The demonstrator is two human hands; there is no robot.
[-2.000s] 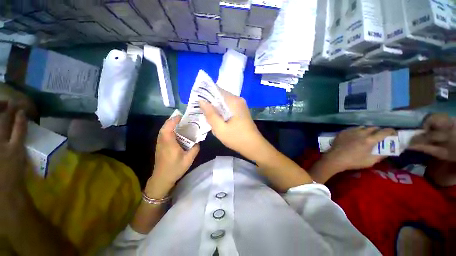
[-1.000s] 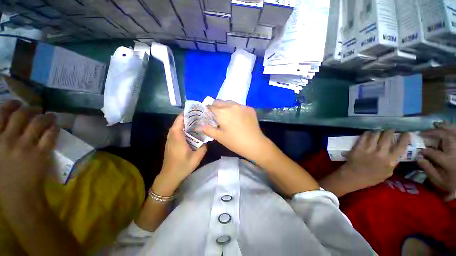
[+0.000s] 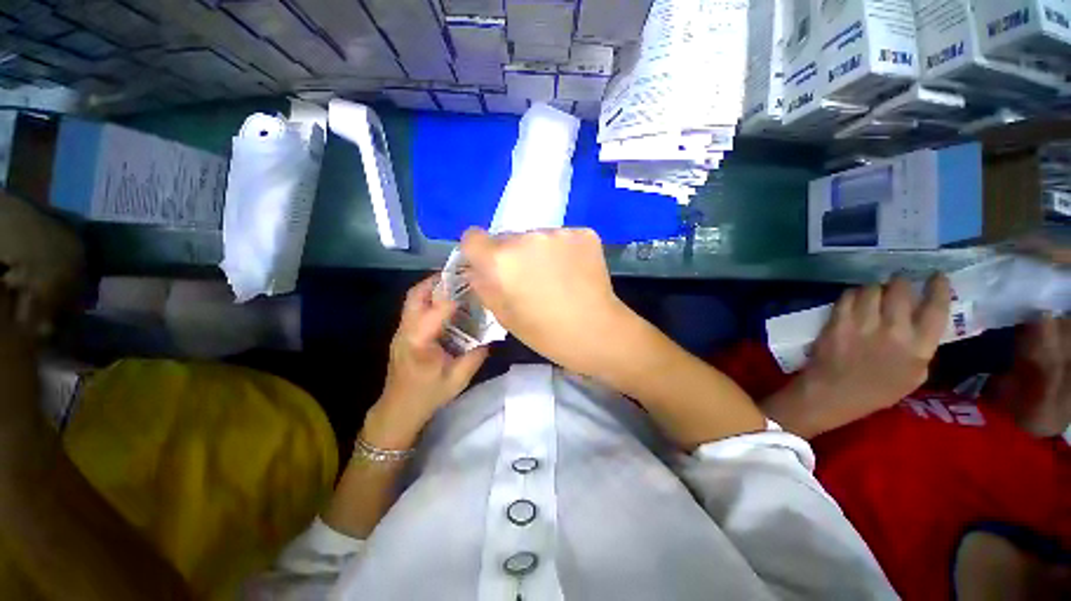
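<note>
My left hand (image 3: pixel 429 358) holds a small white carton (image 3: pixel 479 331) above my lap, seen at its open end. My right hand (image 3: pixel 543 288) is over the carton mouth, its fingers on a folded printed leaflet (image 3: pixel 458 277) at the mouth; how deep the leaflet sits is hidden by the hand. A plain white pouch (image 3: pixel 540 164) lies on the blue mat (image 3: pixel 452 176) just beyond my right hand. A leaflet stack (image 3: pixel 675 100) lies at the mat's right edge.
Left of the mat lie a glossy white device (image 3: pixel 374 170) and a filled white pouch (image 3: pixel 270 206). Stacked cartons (image 3: pixel 423 47) stand behind, upright cartons (image 3: pixel 863 53) at right. Larger boxes (image 3: pixel 147 176) flank the bench (image 3: pixel 752 223). A neighbour's hand (image 3: pixel 875 335) holds a carton at right; another person sits left.
The leaflet first stood tall above the carton; now it is low at the mouth, mostly under my right hand. The right neighbour now has a white pouch at the carton's end.
</note>
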